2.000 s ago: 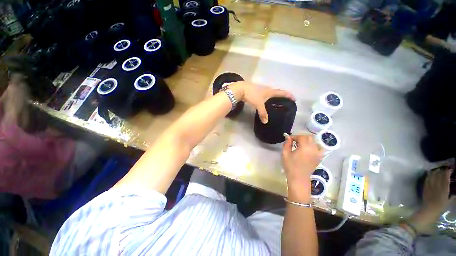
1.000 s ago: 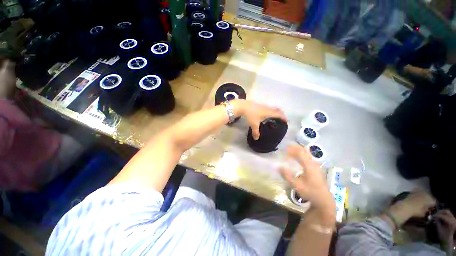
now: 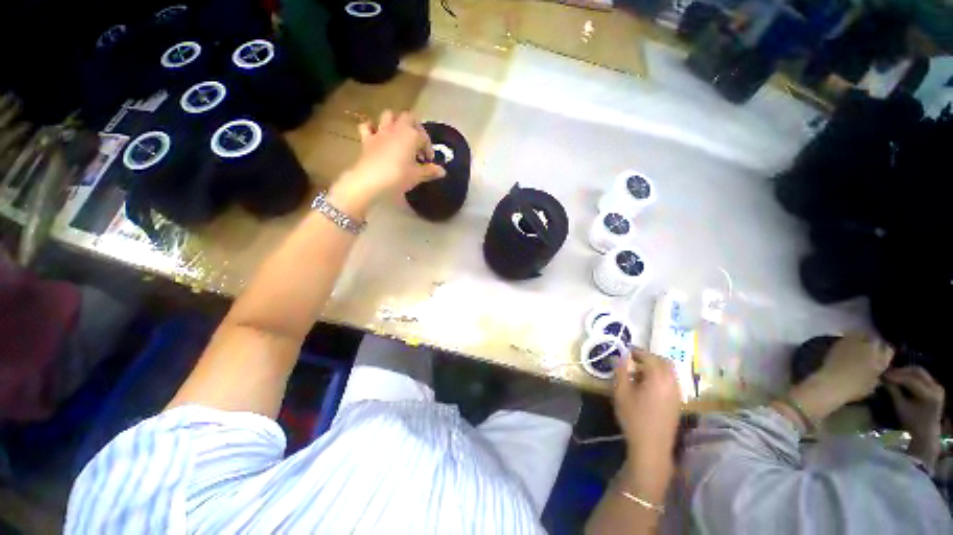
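A black fabric cylinder (image 3: 512,251) stands in front of me, a white ring and a dark strap across its top. A second black cylinder (image 3: 444,196) stands to its left, with a white mark on top. My left hand (image 3: 402,154) is at the top of this second cylinder, fingertips at its rim; its grip is unclear. My right hand (image 3: 648,389) is at the near stack of white-rimmed discs (image 3: 603,355), with a thin white strip at its fingertips. More white disc stacks (image 3: 621,271) stand in a row behind.
Black cylinders with white-rimmed tops (image 3: 236,139) are grouped at the left, beside printed sheets. A white power strip (image 3: 672,332) with blue markings lies right of the discs. Another person's hands (image 3: 857,366) work at the far right. Dark items are piled behind them.
My left hand has left the front cylinder and moved to the left one. The front cylinder's top now shows a white ring and strap. My right hand has moved down to the near discs.
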